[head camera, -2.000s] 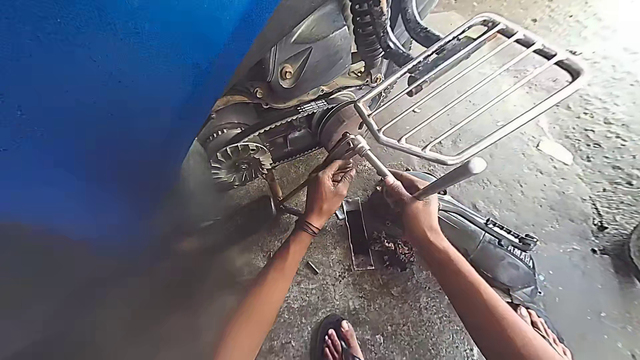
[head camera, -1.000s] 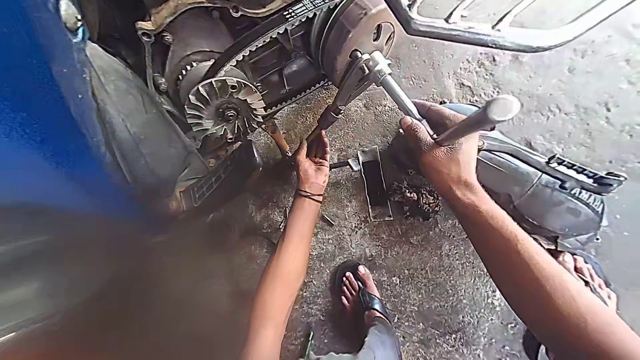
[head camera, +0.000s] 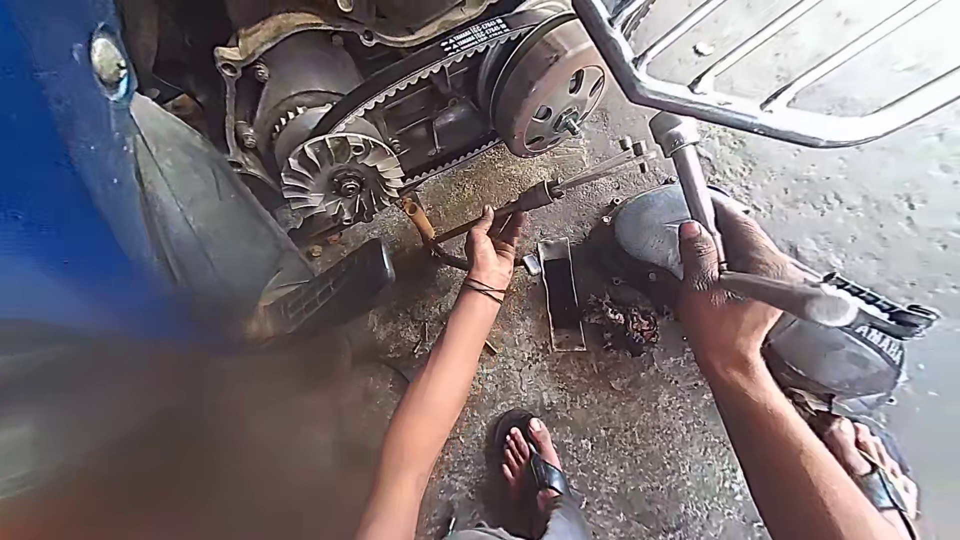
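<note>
My left hand (head camera: 495, 244) grips a dark rod-like tool (head camera: 536, 196) with metal prongs at its far end, below the drive belt. My right hand (head camera: 731, 289) holds a socket wrench with a metal handle (head camera: 694, 180), its socket end pointing up, away from the clutch. The round clutch bell (head camera: 551, 86) has a threaded shaft at its centre with no tool on it. A toothed rubber drive belt (head camera: 427, 67) runs from the clutch to the finned pulley fan (head camera: 343, 180) at the left.
A silver rear rack (head camera: 750, 120) juts in at top right. On the concrete lie a Yamaha crankcase cover (head camera: 832, 364), a rectangular metal tray (head camera: 562, 341) and a dark clump of debris (head camera: 634, 322). The kickstand (head camera: 416, 217) stands below the belt; blue bodywork (head camera: 45, 187) fills the left.
The socket wrench has come away from the clutch and moved right with my right hand. The pronged tool in my left hand is also off the clutch. The view has moved closer.
</note>
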